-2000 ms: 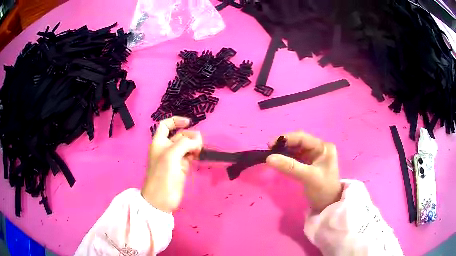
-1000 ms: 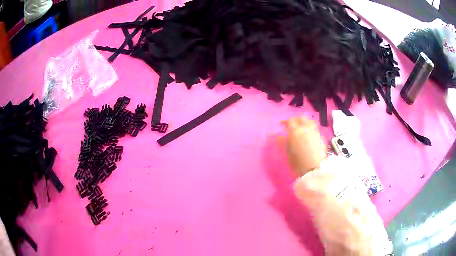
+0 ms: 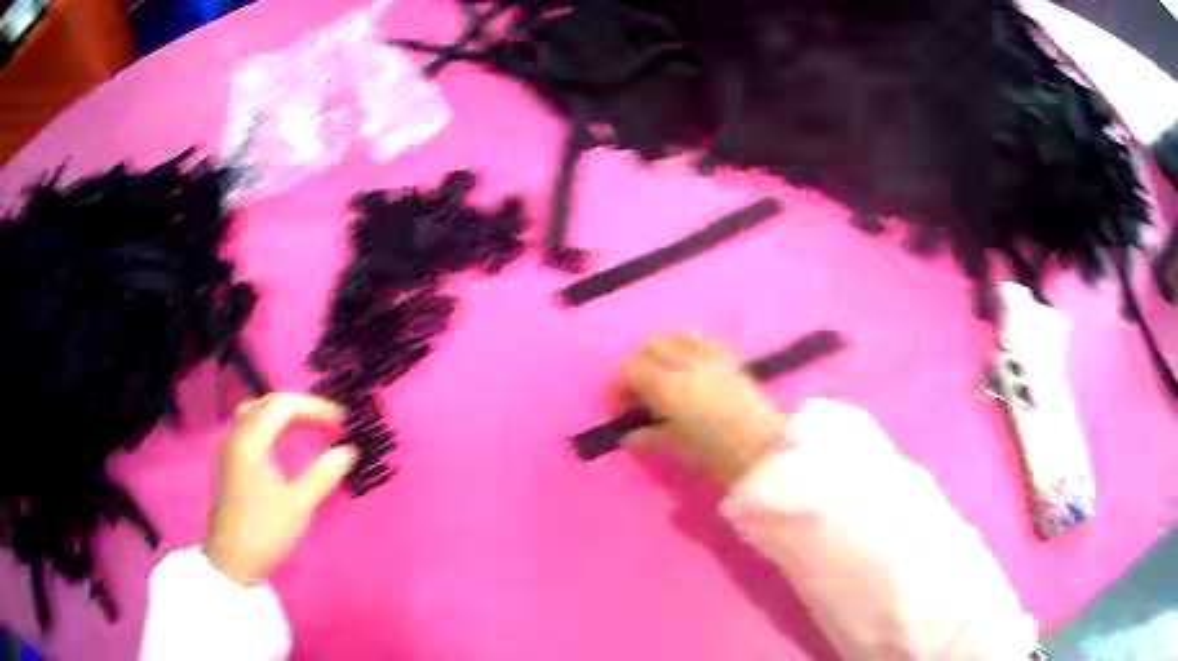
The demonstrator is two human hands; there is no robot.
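My right hand (image 3: 691, 398) is over a black webbing strap (image 3: 795, 355) in front of me, its fingers on the strap, whose two ends show on either side. My left hand (image 3: 278, 478) is at the lower end of the loose buckle pile (image 3: 420, 239), thumb and forefinger curved apart around a gap. Blur hides whether a buckle part touches its fingertips. Another webbing strap (image 3: 672, 252) lies flat beyond my right hand. A further strap (image 3: 565, 194) with a dark buckle part at its near end lies beside the pile.
The finished strap heap (image 3: 103, 323) is at the left. The main webbing stock (image 3: 853, 103) fills the upper right. A clear plastic bag (image 3: 323, 103) lies at the upper left, and a smartphone (image 3: 1044, 439) at the right.
My left hand has come back into view at the pile. My right hand has moved left from beside the phone, with a strap now under it. The view has swung back left.
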